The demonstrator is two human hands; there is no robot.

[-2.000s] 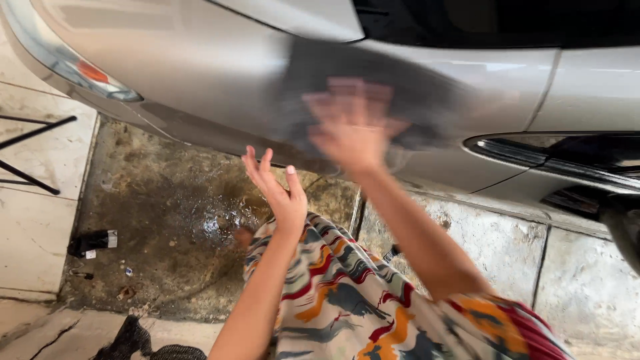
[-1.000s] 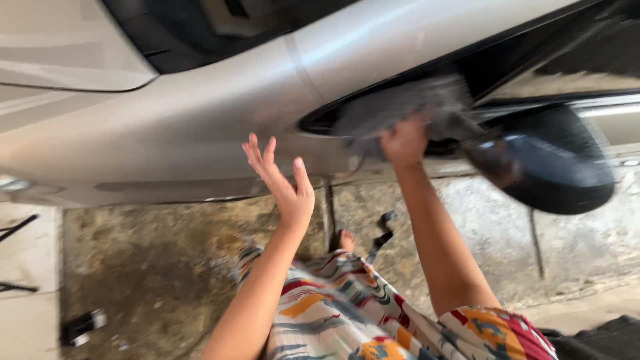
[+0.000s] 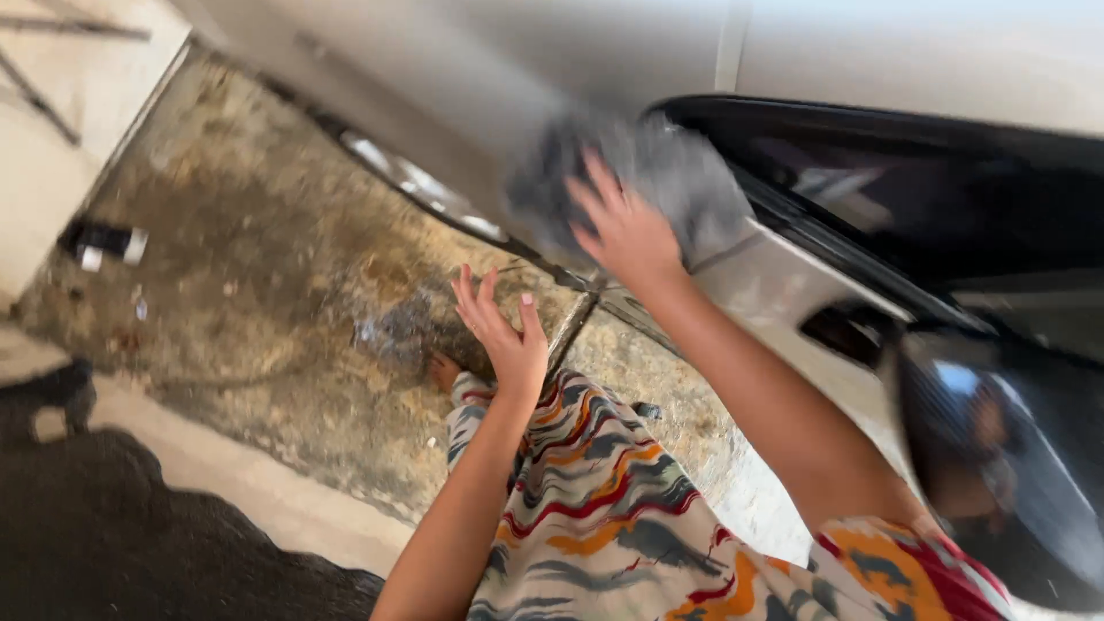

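A blurred grey cloth (image 3: 699, 172) lies against the silver body panel of a car (image 3: 448, 78), just ahead of the dark side window. My right hand (image 3: 625, 224) rests flat on the cloth with its fingers spread, pressing it on the panel rather than visibly gripping it. Below and to the left, my left hand (image 3: 504, 332) is raised over the wet floor with its fingers apart and nothing in it.
The black side mirror (image 3: 1000, 448) juts out at the lower right, close to my right arm. A small black object with white parts (image 3: 103, 241) lies on the stained concrete floor (image 3: 259, 259). Thin dark bars (image 3: 43, 95) are at the upper left; dark fabric (image 3: 129, 526) is at the lower left.
A second ago my right hand had the cloth at the window corner beside the mirror; now both are on the silver panel ahead of it. The left hand stays raised. The view has turned.
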